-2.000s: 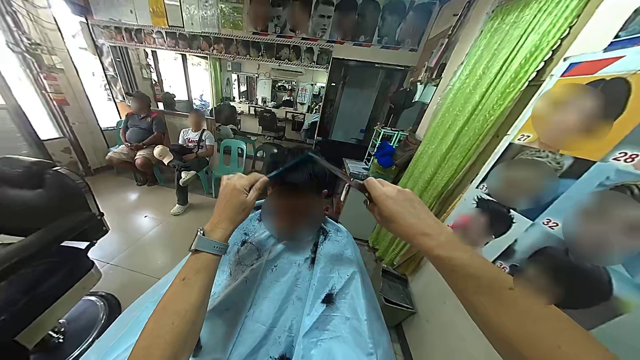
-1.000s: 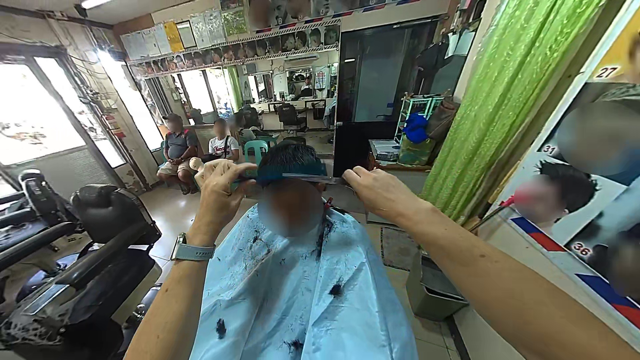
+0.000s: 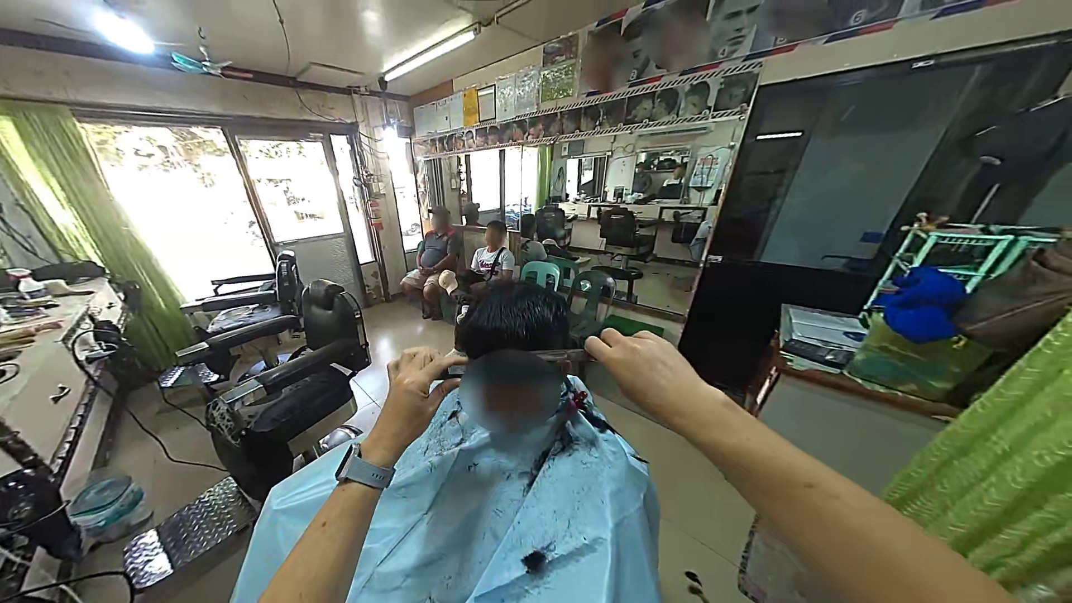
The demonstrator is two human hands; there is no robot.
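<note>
A seated person in a light blue cape (image 3: 502, 519) faces me, with cut dark hair scattered over the cloth. My left hand (image 3: 416, 389), a grey-banded watch on its wrist, pinches the end of a comb (image 3: 457, 366) at one side of the forehead. On the other side, my right hand (image 3: 641, 360) grips a thin tool (image 3: 559, 356), apparently scissors, lying level across the forehead just below the dark hair (image 3: 515, 316). Fingers and blur hide most of both tools, so whether the blades are apart cannot be told.
Black barber chairs (image 3: 331, 314) stand at the left, beside a cluttered counter (image 3: 79, 335). Two people (image 3: 492, 260) sit by the mirror wall. A cabinet (image 3: 846, 410) with a box, a blue cloth and bags stands at the right, near a green curtain (image 3: 1005, 469).
The view has swung left. From raised above the head two seconds ago, both hands have come down to forehead height, where they were one second ago too.
</note>
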